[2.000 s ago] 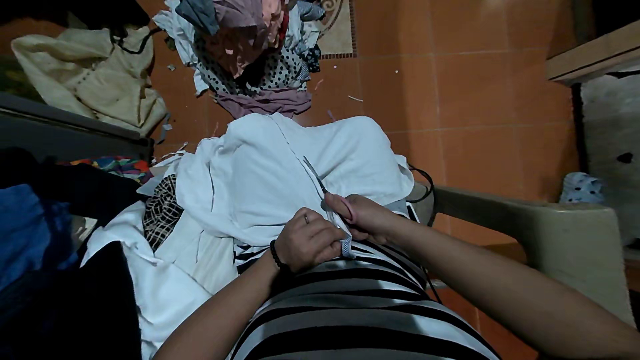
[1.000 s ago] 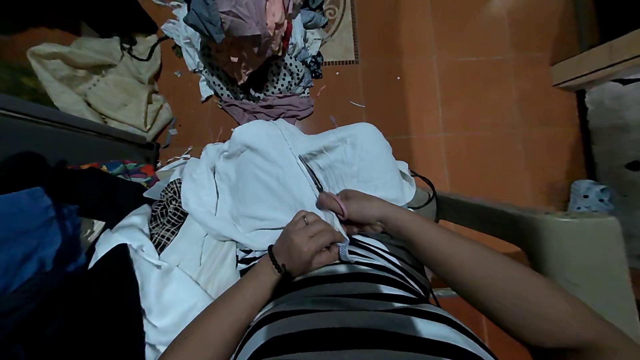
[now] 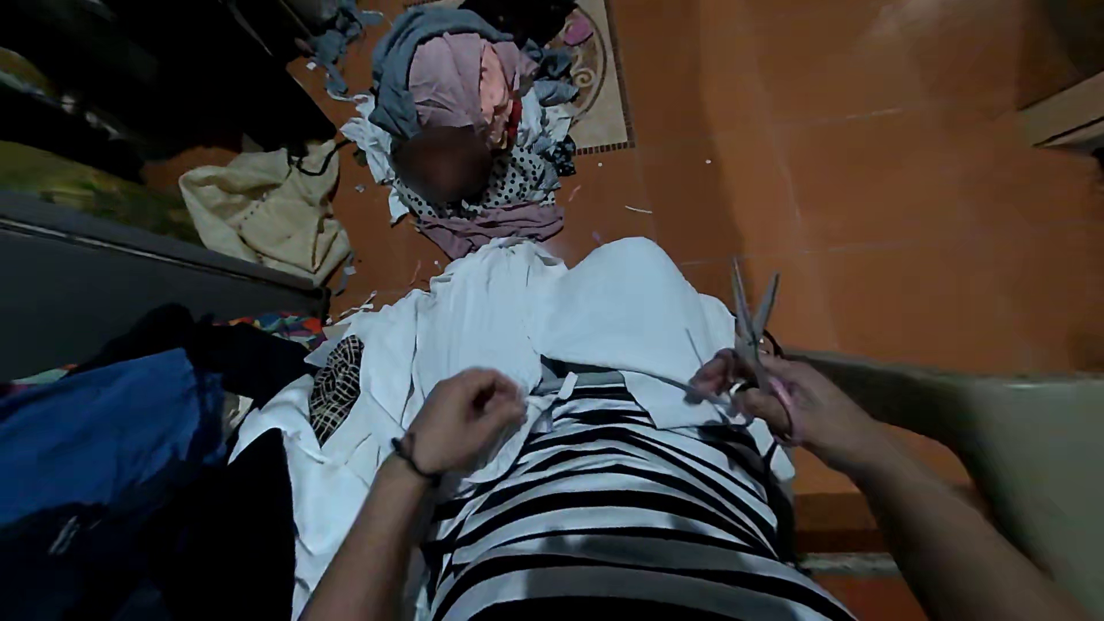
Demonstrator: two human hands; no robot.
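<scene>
White cloth (image 3: 621,310) is spread over my lap, above a black, grey and white striped garment. My right hand (image 3: 780,397) holds a pair of scissors (image 3: 752,323) with pink handles; the blades point away from me and stand apart. The fingertips of that hand are blurred near the cloth's right edge, and whether they also pinch fabric cannot be told. My left hand (image 3: 474,414), with a dark band at the wrist, rests on or just over the left part of the cloth, its fingers curled. Whether it grips any fabric is unclear.
A heap of mixed cloth (image 3: 448,86) lies on the tiled floor ahead, by a patterned mat. At the left are a cream cloth bag (image 3: 267,211), blue fabric (image 3: 103,431) and dark fabric. A plastic chair's armrest (image 3: 914,397) is at the right. Scraps dot the floor.
My hands, close together at the middle of the cloth before, are now apart, left hand to the left and right hand to the right. The scissors moved right with my right hand, and their blades have parted.
</scene>
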